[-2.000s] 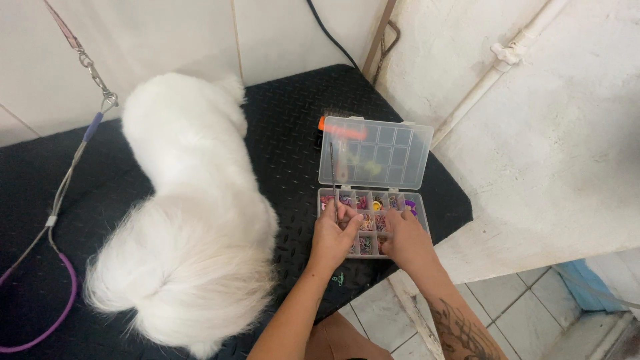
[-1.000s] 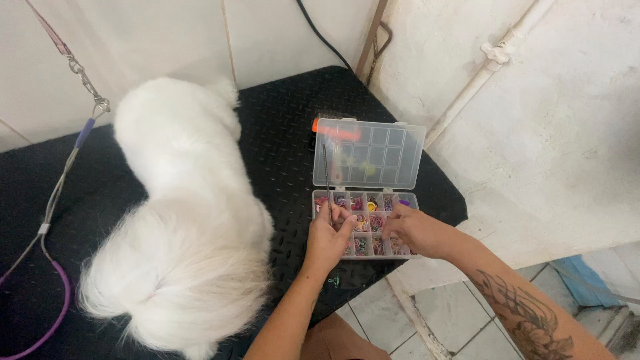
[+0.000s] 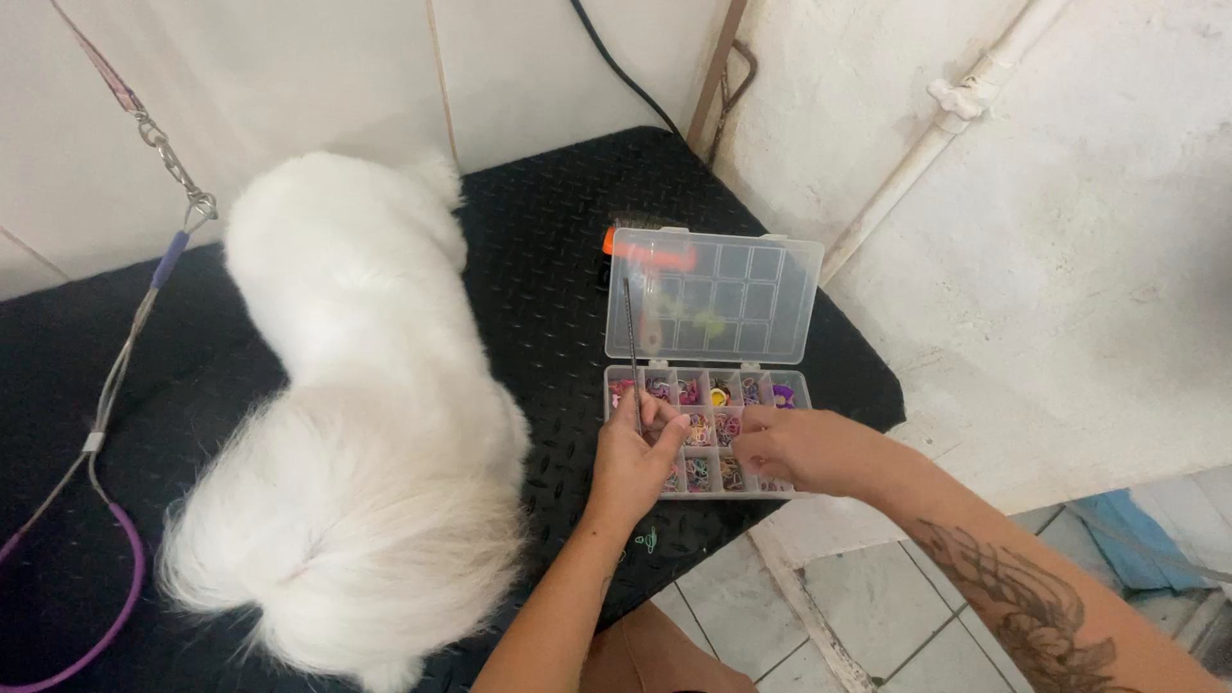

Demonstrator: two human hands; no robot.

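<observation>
A clear plastic compartment box [image 3: 707,497] lies open on the black table mat, its lid [image 3: 808,298] tipped back. Small colourful elastic bands [image 3: 698,474] fill several compartments. My left hand [image 3: 637,452] rests over the box's left side and holds a thin dark comb [image 3: 630,332] upright between its fingers. Over the right-hand compartments is my right hand [image 3: 804,448], fingers bent down among the bands; whether they grip one is hidden. A white long-haired dog [image 3: 356,385] lies to the left of my arms, its fluffy head nearest to me.
Behind and under the lid is an orange-and-black brush [image 3: 616,245]. A grooming loop [image 3: 135,577] with purple sleeving hangs at the left from a metal chain clip [image 3: 173,164]. Loose green bands [image 3: 647,541] lie near the table's front edge. Walls stand behind, with a white pipe [image 3: 914,183].
My right forearm has swung outward to the right, and the right hand has shifted over the right-hand compartments. My left hand keeps the comb at the box's left side.
</observation>
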